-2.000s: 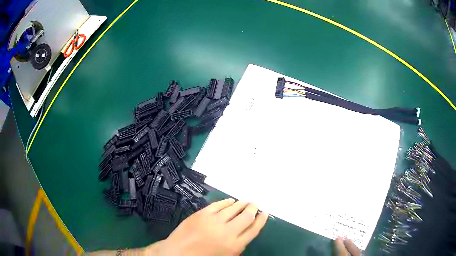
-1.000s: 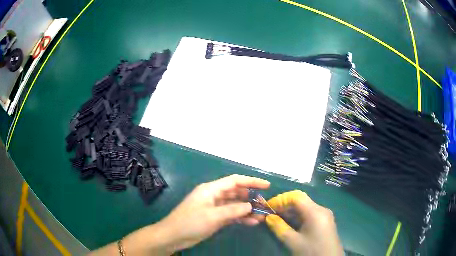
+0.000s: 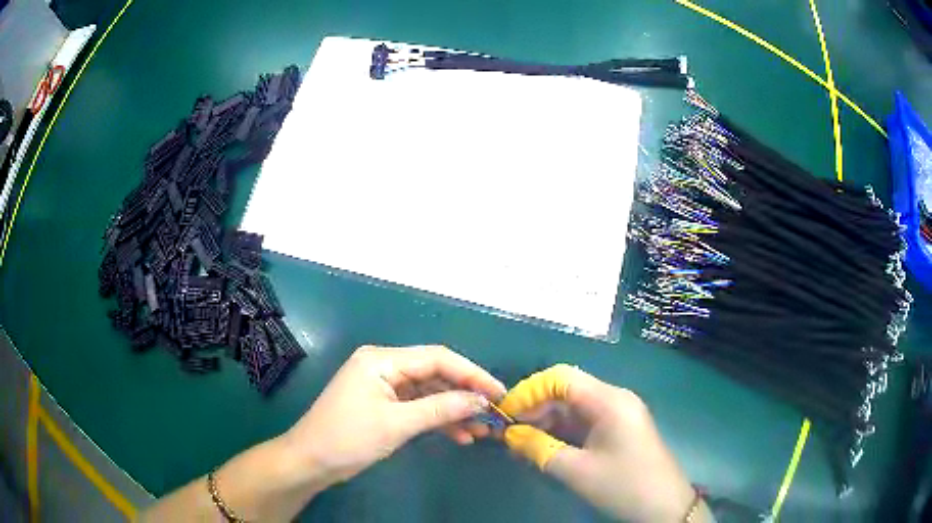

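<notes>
My left hand [image 3: 393,409] is at the lower middle, its thumb and fingers closed around a small dark piece, probably a connector housing, mostly hidden by the fingers. My right hand [image 3: 588,434], with yellow-orange finger cots on thumb and finger, meets it from the right. Its fingertips pinch thin coloured wires [image 3: 498,411], one of them yellow-orange, at the dark piece. Whether the wire tips sit in the piece cannot be told. Loose black connector housings [image 3: 184,245] are heaped at left. Unfinished sleeved cables [image 3: 787,266] are stacked at right, bare wire ends facing left.
A white instruction sheet [image 3: 439,184] lies between the piles. A sample harness [image 3: 511,67] with a black housing lies across its top. A blue bin [image 3: 910,174] stands at the right edge. Orange-handled scissors [image 3: 46,90] lie on a white board at upper left. The green bench has yellow lines.
Two seconds ago my hands were apart near the sheet's lower edge; now they are together over small parts. Since one second ago the view has shifted, and my fingers have closed nearer each other.
</notes>
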